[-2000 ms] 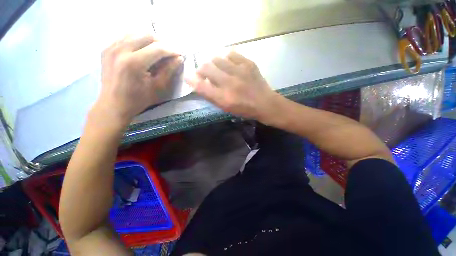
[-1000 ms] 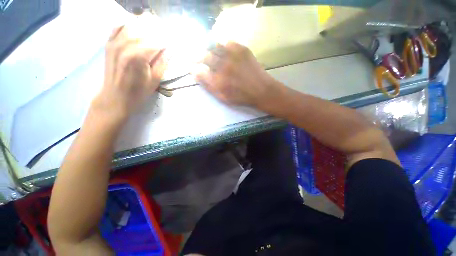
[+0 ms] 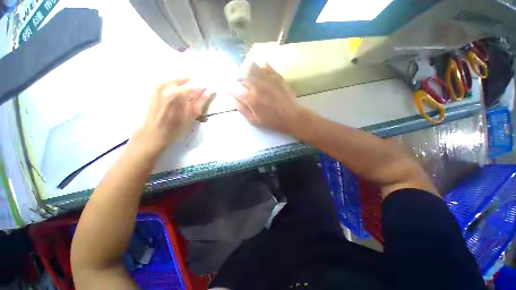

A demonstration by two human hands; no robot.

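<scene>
My left hand (image 3: 176,110) is at the machine bed with its fingers bent, left of the lamp glare. My right hand (image 3: 267,97) is just right of the glare, fingers bent and pointing left. The glare washes out whatever lies between the fingertips, so I cannot tell what they hold. The sewing machine head (image 3: 237,17) stands above the hands; its needle area is lost in the light. A pale panel with a dark edge (image 3: 93,161) lies on the white tabletop, left of my left forearm.
A long dark grey strip (image 3: 54,48) lies at the upper left. Several scissors with orange and red handles (image 3: 433,102) rest at the right table edge. Below are a red basket (image 3: 180,249) holding a blue one (image 3: 161,266), and a blue mesh basket (image 3: 486,198) at right.
Both hands have moved from the front table edge up to the glare under the machine head. The view has tilted up, showing more of the machine and the dark grey strip.
</scene>
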